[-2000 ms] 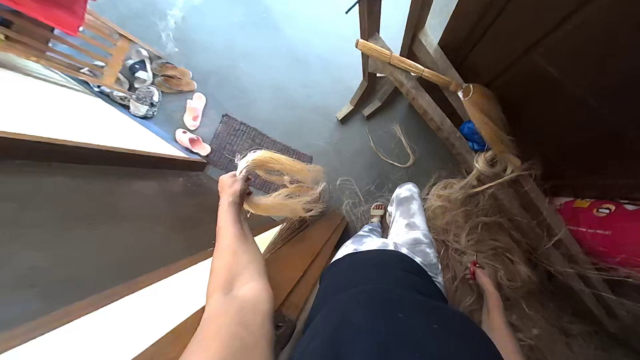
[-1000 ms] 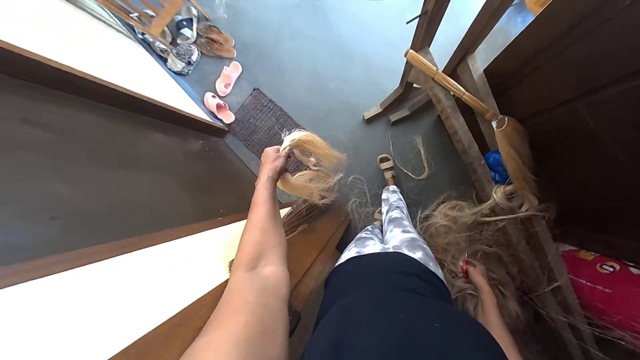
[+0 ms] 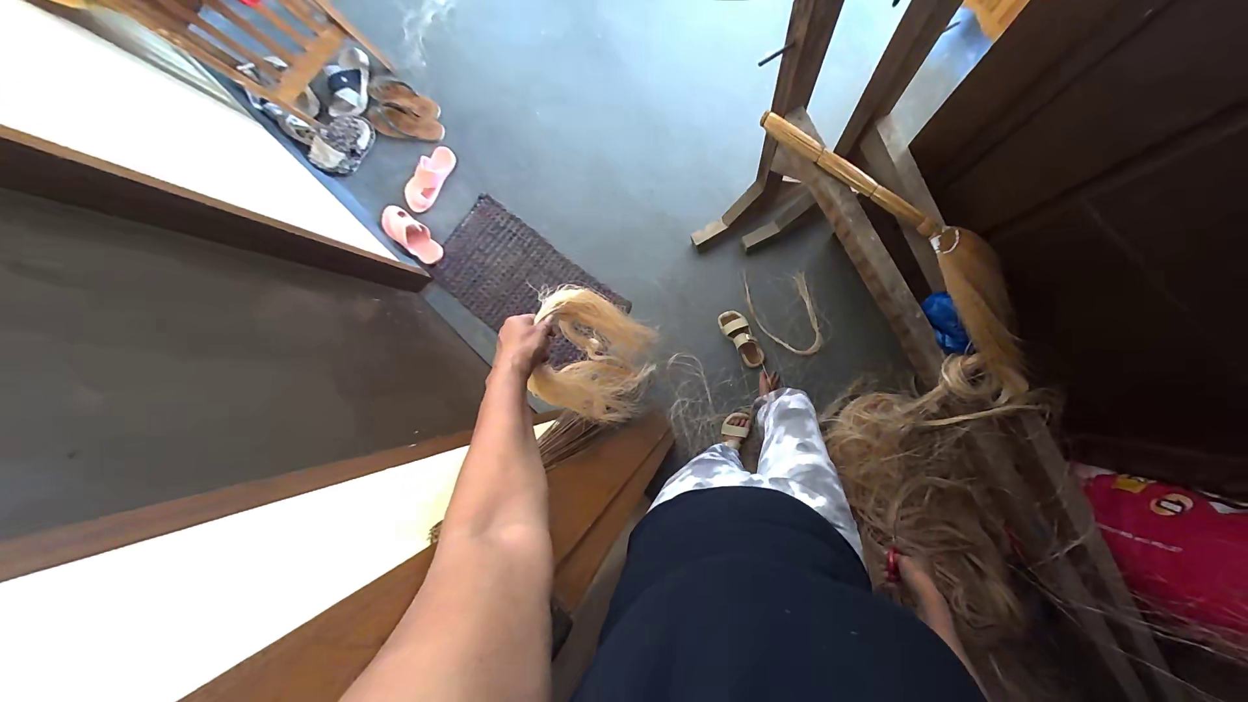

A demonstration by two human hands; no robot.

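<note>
My left hand (image 3: 524, 346) is closed around a bundle of pale blond fiber (image 3: 600, 356), which hangs in a loop above the floor and the edge of a dark woven mat (image 3: 526, 258). At the lower right, my right hand (image 3: 919, 590) is partly hidden, with a small red handle-like thing (image 3: 892, 565) at its fingers. It is beside a large tangled heap of brown fiber (image 3: 916, 487). Over that heap a fiber brush with a long pale handle (image 3: 848, 174) lies along a wooden frame (image 3: 863, 244), its bristles pointing down.
Pink clogs (image 3: 411, 234) and several other shoes (image 3: 341, 144) stand by the wall at upper left. One tan sandal (image 3: 741, 338) is off my foot. Loose fiber strands (image 3: 809, 312) lie near it. A wooden bench (image 3: 614, 478) is at my left, a red printed bag (image 3: 1155, 546) at right.
One foot has come out of its sandal since a second ago. My left hand still holds the pale bundle. The view has shifted, showing things farther to the right than two seconds ago.
</note>
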